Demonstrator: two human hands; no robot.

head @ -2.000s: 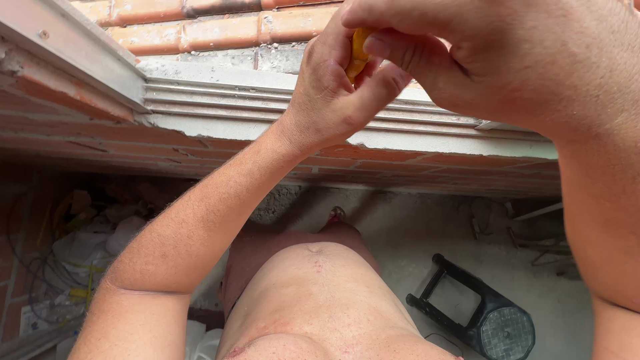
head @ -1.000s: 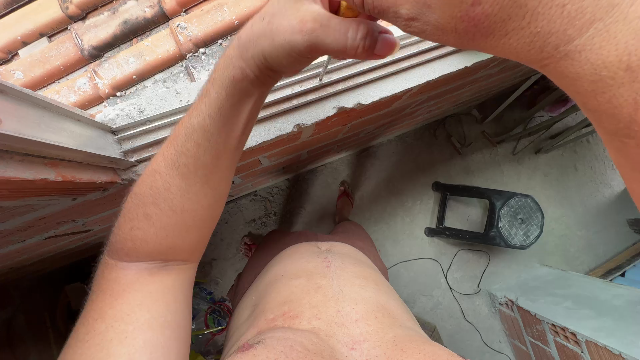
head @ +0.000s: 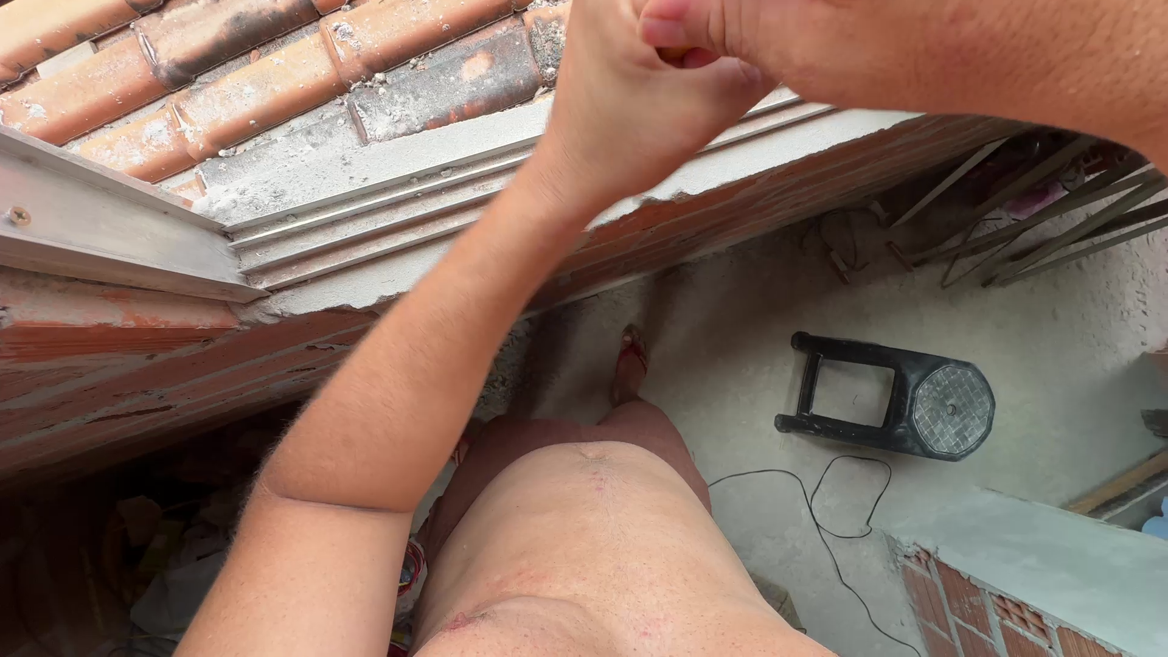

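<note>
Both of my hands meet at the top of the view, above the metal window track [head: 392, 214]. My left hand [head: 639, 109] is curled around a small yellow-orange object [head: 673, 55], most of which the fingers hide. Over it lies my right hand [head: 721, 32], its thumb against the left hand; its other fingers are cut off or hidden, so its grip is unclear. What the yellow object is cannot be told. The track runs along a rough white sill [head: 347, 294] on a brick wall, and meets an upright aluminium frame [head: 100, 214] at the left.
Clay roof tiles [head: 246, 82] lie outside the window. On the concrete floor, a black plastic stool [head: 899, 397] stands beside a thin black cable [head: 812, 502]. Metal bars [head: 1040, 210] lean at the right. A low brick wall [head: 967, 602] is at lower right, dark clutter at lower left.
The view has swung, showing more roof tiles and floor. The joined hands stay at the top; the yellow object, plainer two seconds ago, is now mostly covered.
</note>
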